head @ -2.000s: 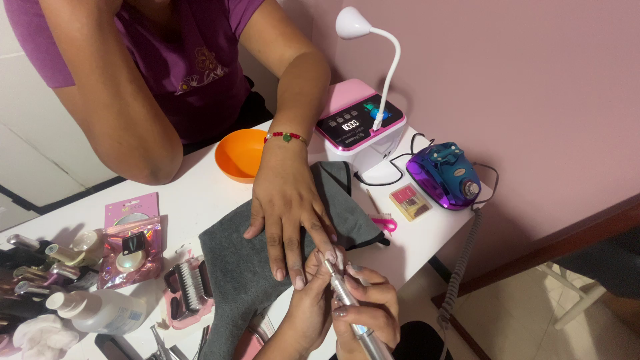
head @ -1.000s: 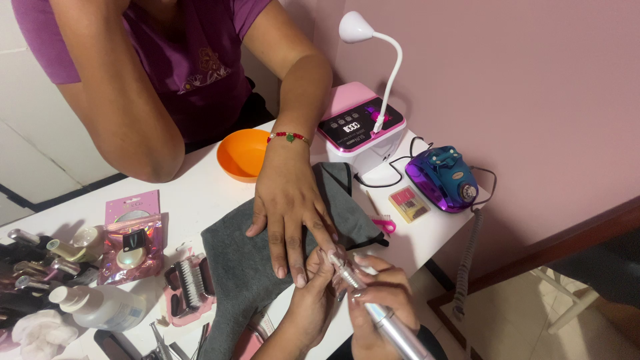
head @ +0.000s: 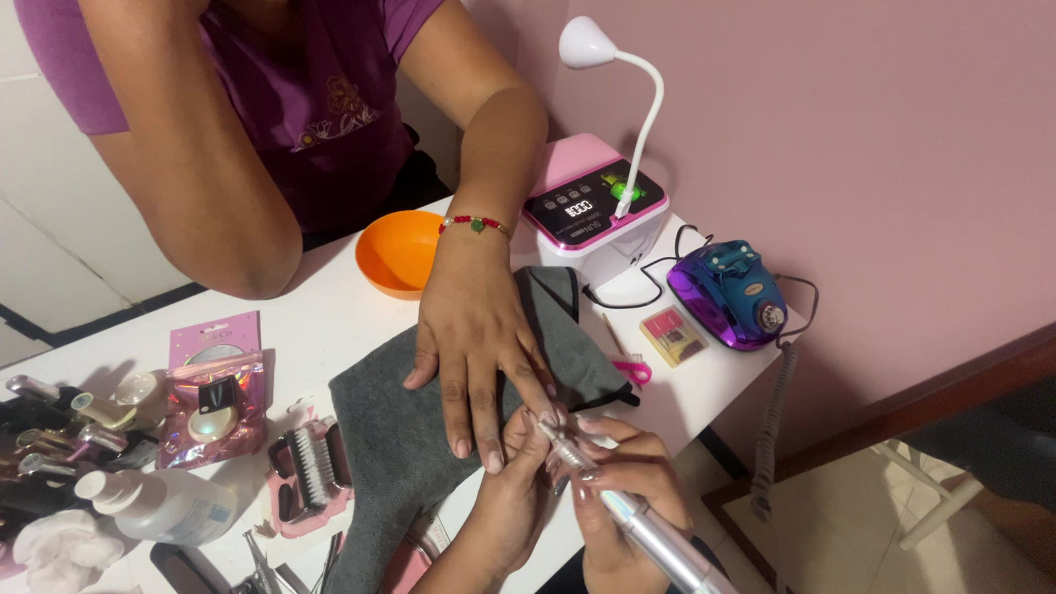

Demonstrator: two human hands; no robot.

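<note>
My right hand (head: 631,487) is closed around the silver handpiece of an electric nail drill (head: 652,532), its tip at a fingernail of the other person's hand (head: 478,346). My left hand (head: 516,487) holds that finger from below. The person's hand lies palm down, fingers spread, on a dark grey towel (head: 384,412), with a red beaded bracelet (head: 478,223) at the wrist. The drill's blue-purple base unit (head: 726,293) stands at the table's right edge, a coiled cord (head: 771,437) hanging beside it.
A nail lamp (head: 598,206) with a gooseneck light (head: 587,43) stands behind the towel, beside an orange bowl (head: 400,254). A boxed bit set (head: 675,337) and pink-handled brush (head: 634,370) lie right. Polish bottles (head: 103,408), a white bottle (head: 165,505), a nail brush (head: 312,466) and metal tools (head: 262,565) are left.
The handpiece's rear end has swung to the right along with my right hand. My left hand still holds the person's finger.
</note>
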